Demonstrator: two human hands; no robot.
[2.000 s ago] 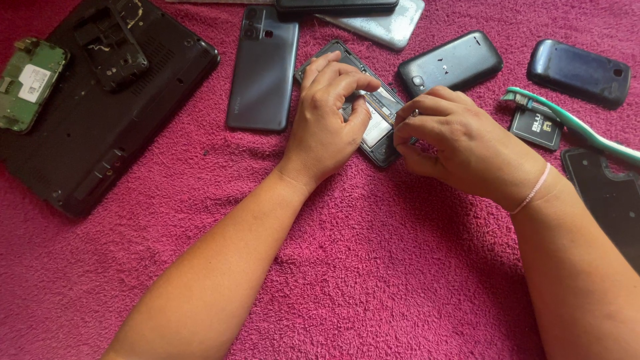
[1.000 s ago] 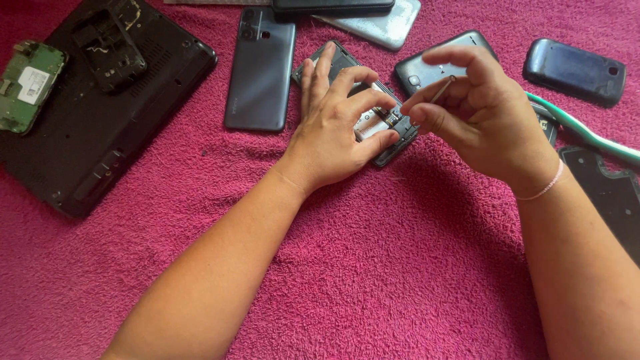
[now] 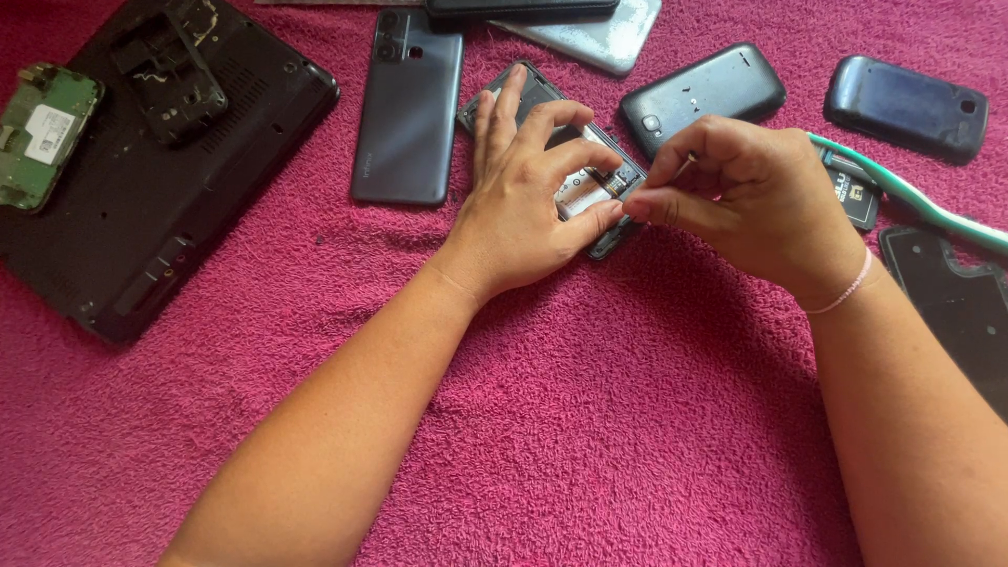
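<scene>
An opened smartphone [image 3: 543, 94] lies on the pink towel with its battery [image 3: 581, 194] and inner parts exposed. My left hand [image 3: 529, 173] rests over it with the fingers spread, its thumb and fingertips on or close to the phone's frame and battery area. At the phone's lower right end is my right hand [image 3: 728, 185], with thumb and fingertips pinched near the exposed connector parts. A thin metal tool [image 3: 692, 157] shows its end between those fingers; its working tip is hidden. Left of the opened phone lies a dark smartphone [image 3: 406, 118], back side up.
A black laptop [image 3: 157, 244] carries a green circuit board [image 3: 49, 130] and a black phone housing [image 3: 169, 79]. Along the back and right lie a silver phone part [image 3: 598, 39], a black phone [image 3: 701, 98], a blue back cover [image 3: 906, 106], a toothbrush [image 3: 906, 193], a battery [image 3: 858, 201] and a dark panel [image 3: 953, 299].
My right hand, raised over the black phone one second ago with the metal tool showing, has come down to the opened phone's lower end. My left hand stays over the phone.
</scene>
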